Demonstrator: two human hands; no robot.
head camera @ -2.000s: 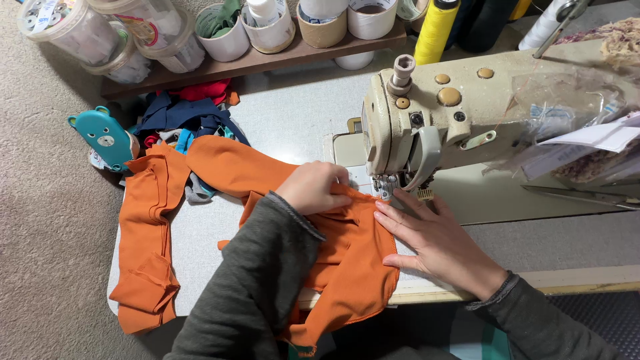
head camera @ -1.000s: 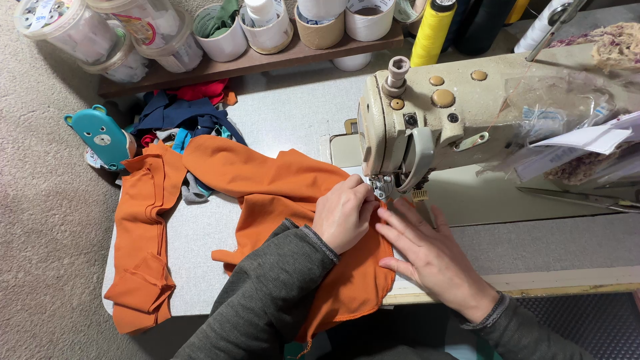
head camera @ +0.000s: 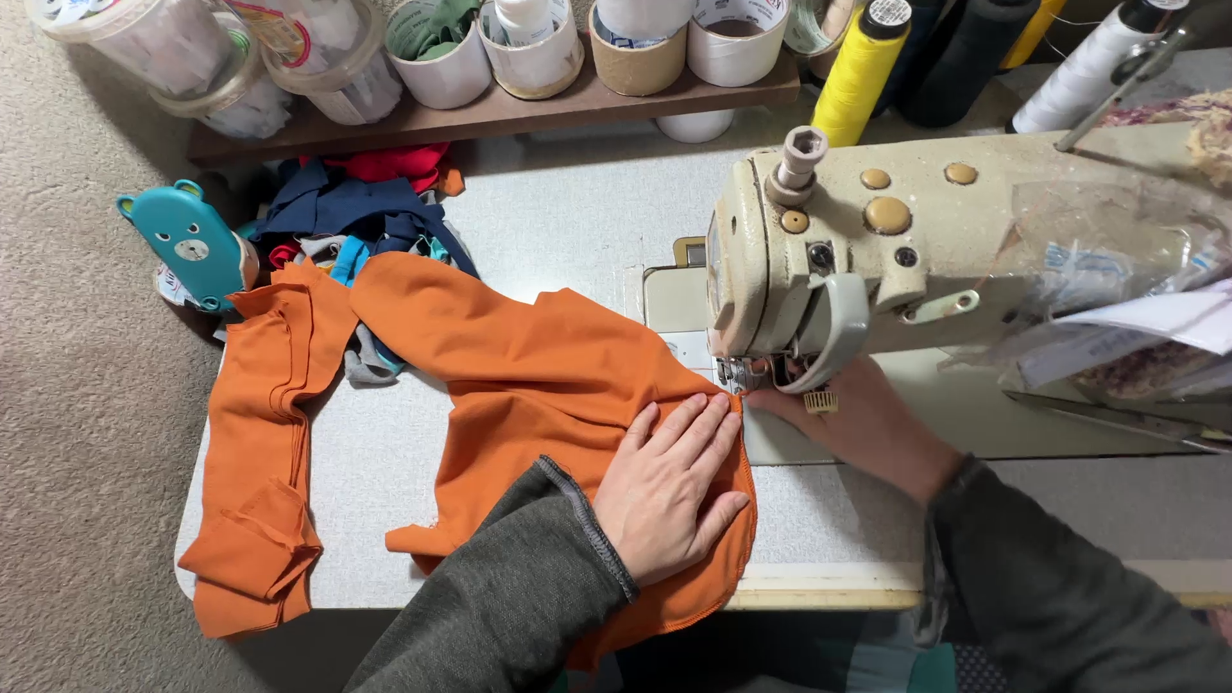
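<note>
Orange fabric (head camera: 568,356) lies across the table, its right edge stitched and one corner at the presser foot (head camera: 739,373) of a beige industrial sewing machine (head camera: 866,231). My left hand (head camera: 669,491) rests flat on this fabric, fingers a little apart, just below the presser foot. Beside the needle area, my right hand (head camera: 866,423) reaches in behind the machine's grey finger lift or guard (head camera: 837,332). Its fingertips are partly hidden there, so what they hold does not show. A folded stack of orange fabric strips (head camera: 255,414) lies at the left.
Fabric scraps (head camera: 356,207) and a teal bear-shaped case (head camera: 197,245) sit at the back left. A brown shelf (head camera: 500,115) bears tape rolls and tubs. Thread cones (head camera: 861,72) stand behind the machine. Scissors (head camera: 1116,419) lie on the machine bed at the right.
My left hand has gone from gripping the cloth near the presser foot to lying flat on it. My right hand has moved off the fabric, up and right, in behind the guard.
</note>
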